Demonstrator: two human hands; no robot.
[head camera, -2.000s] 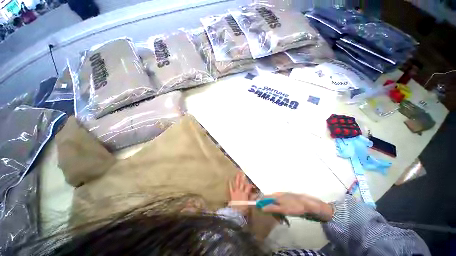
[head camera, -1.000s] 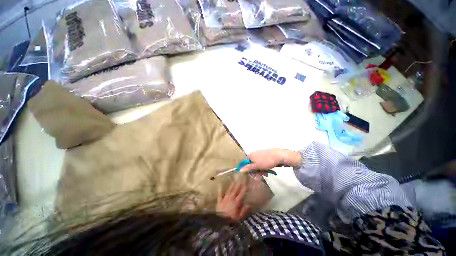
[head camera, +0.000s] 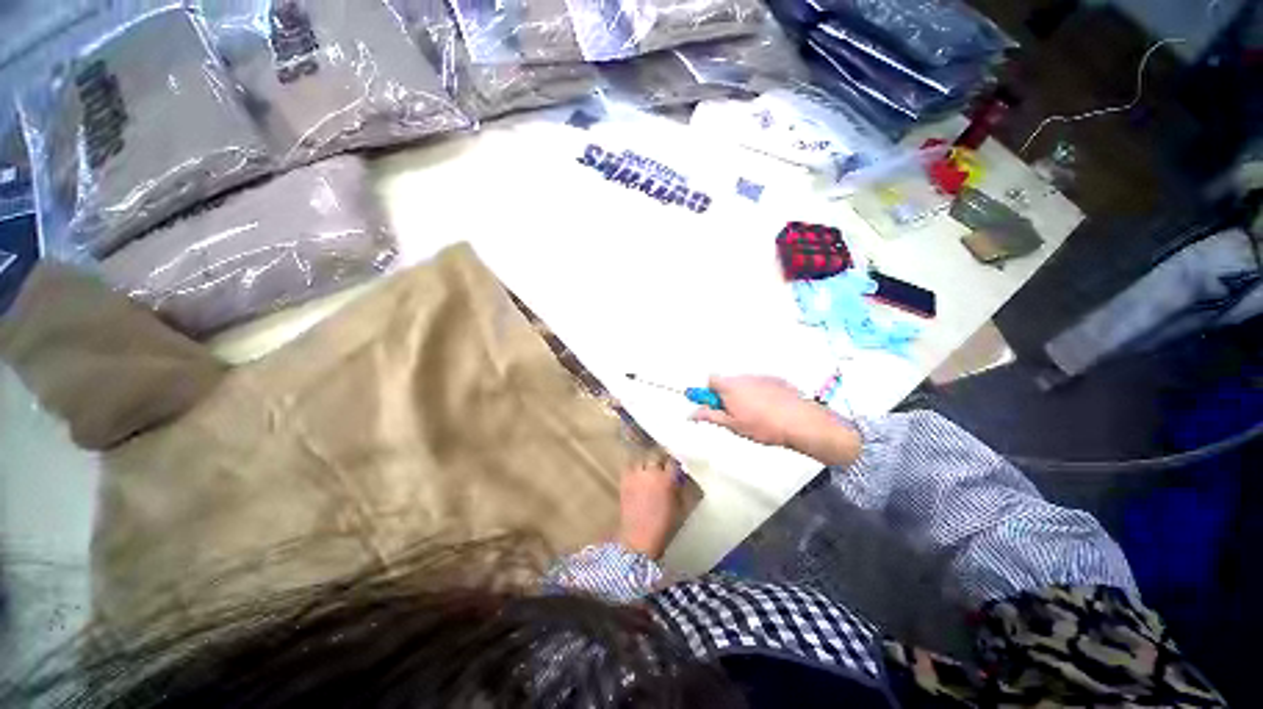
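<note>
The tan garment (head camera: 374, 429) lies spread on the table in front of me, one sleeve (head camera: 97, 353) pointing to the far left. My left hand (head camera: 650, 501) rests at the garment's right edge near its lower corner; whether its fingers grip the cloth cannot be told. My right hand (head camera: 769, 416) holds the teal-handled snips (head camera: 704, 396) over the white table surface, right of the garment, blades pointing left and clear of the cloth. A dark strip (head camera: 575, 371) shows along the garment's right edge. Hair covers the bottom of the view.
Bagged tan garments (head camera: 339, 83) are stacked along the back; dark bagged ones (head camera: 900, 56) lie at the back right. White printed polybags (head camera: 651, 180) lie on the table. At right are a red-and-black checked lump (head camera: 813, 251), light-blue cloth (head camera: 852, 313) and a black phone-like rectangle (head camera: 903, 294).
The snips in my right hand have moved off the garment to its right. My left hand has moved up to the garment's right edge. The view has shifted right.
</note>
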